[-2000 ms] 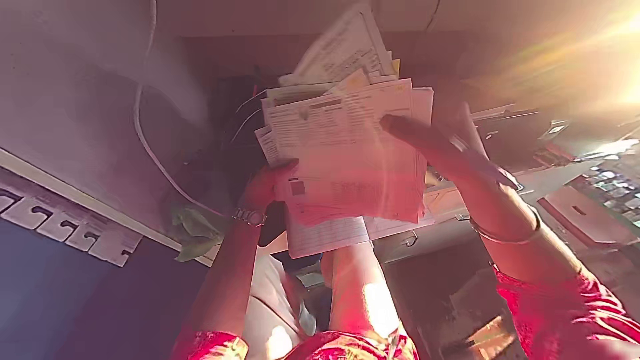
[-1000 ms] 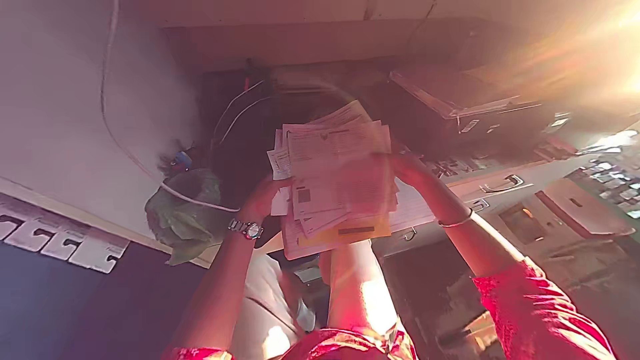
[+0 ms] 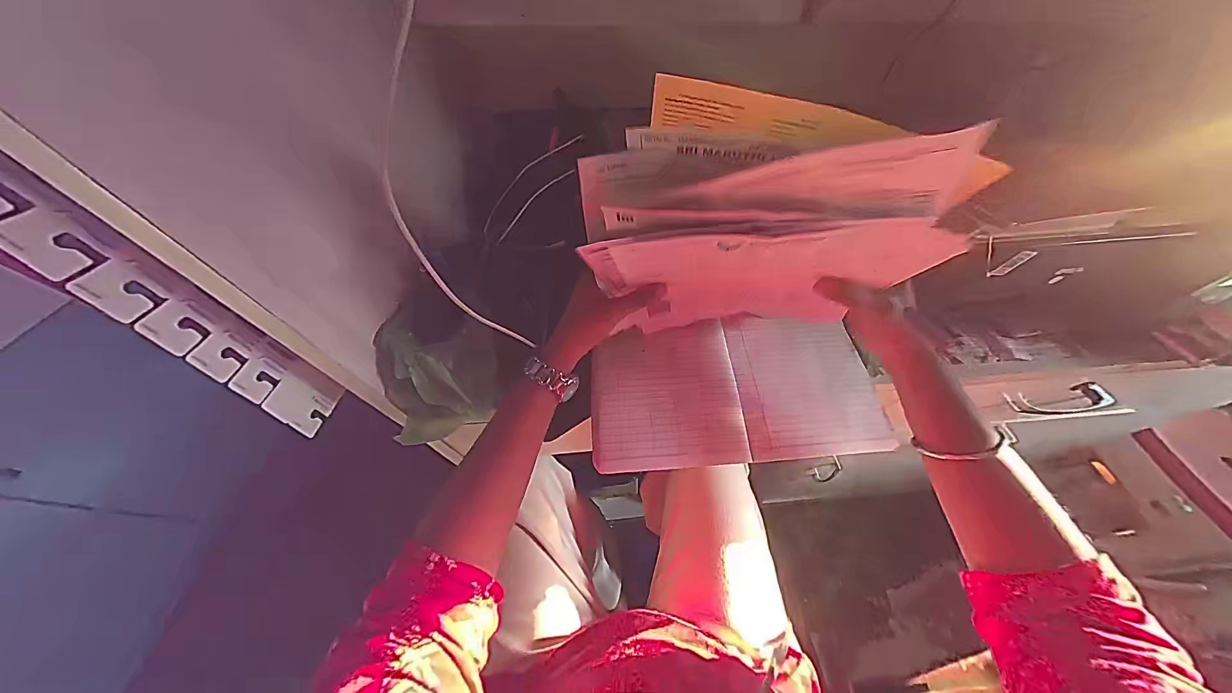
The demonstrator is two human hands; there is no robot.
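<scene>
A loose stack of papers [image 3: 751, 265] is held up in both hands, its sheets fanned apart, with an orange-yellow sheet [image 3: 741, 108] at the back. My left hand [image 3: 611, 313], with a metal wristwatch, grips the stack's left lower edge. On the right lower edge is my right hand [image 3: 866, 308], a bangle on its wrist. Beneath the stack lies an open ruled notebook [image 3: 674, 404], its upper part covered by the papers. Some fingers are hidden or blurred.
A white cable [image 3: 409, 226] runs down beside a green plastic bag [image 3: 433, 375] at the left. A drawer handle [image 3: 1064, 399] is at the right. White hook-shaped pieces [image 3: 183, 332] line the left edge, and dark files [image 3: 1088, 269] lie at the right.
The papers, earlier held in a more compact stack, are now fanned and tilted. The open notebook shows below them, and an orange-yellow sheet has come into sight at the back.
</scene>
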